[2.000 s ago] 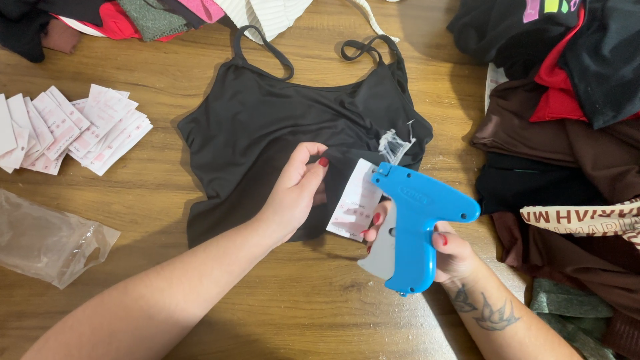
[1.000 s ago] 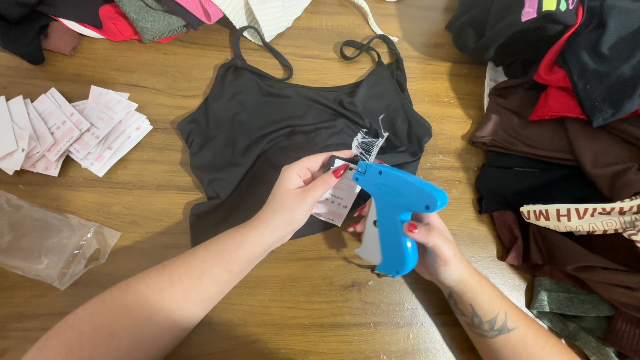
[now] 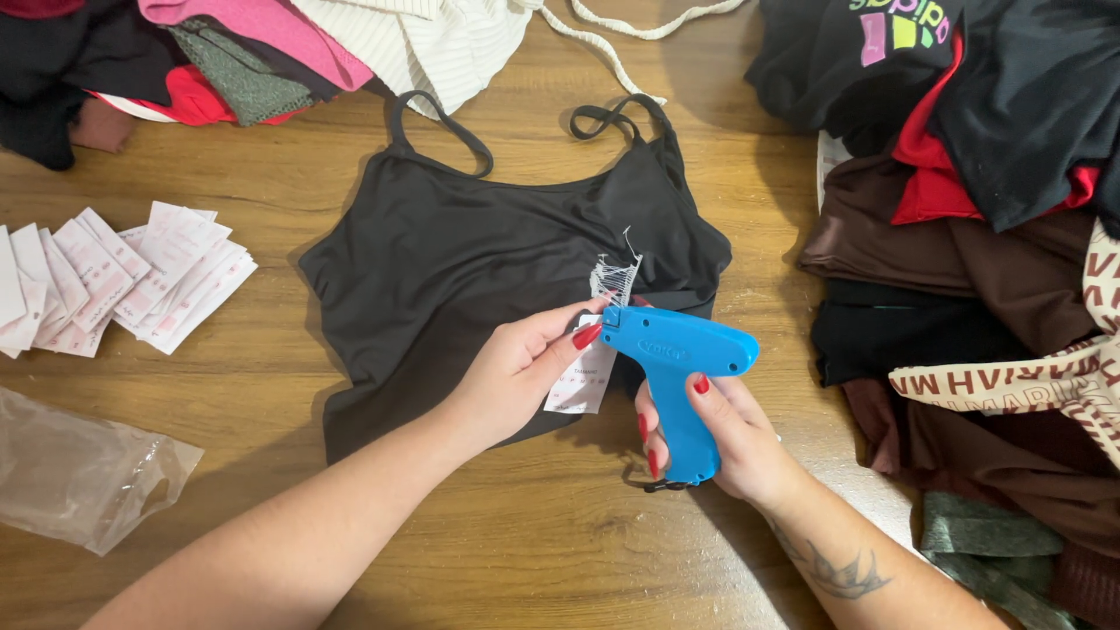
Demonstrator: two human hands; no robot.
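Note:
A black strappy top (image 3: 437,262) lies flat on the wooden table. My right hand (image 3: 735,429) grips a blue tagging gun (image 3: 678,350), its trigger squeezed in under the fingers. White plastic tag fasteners (image 3: 615,278) stick up from the gun's front end. At that end, my left hand (image 3: 525,367) pinches a white paper tag (image 3: 577,376) and what looks like an edge of the top between thumb and fingers. The tag hangs just left of the gun; the needle is hidden.
Piled paper tags (image 3: 175,271) lie at the left, with a clear plastic bag (image 3: 87,472) below them. Folded clothes (image 3: 945,236) are stacked along the right side. More garments, including a white ribbed knit (image 3: 472,52) with long cords, lie along the far edge.
The tagging gun first moved left, toward my left hand. Its pale trigger, visible in both earlier frames, is now squeezed in and hidden. My left hand stays at the top's lower edge.

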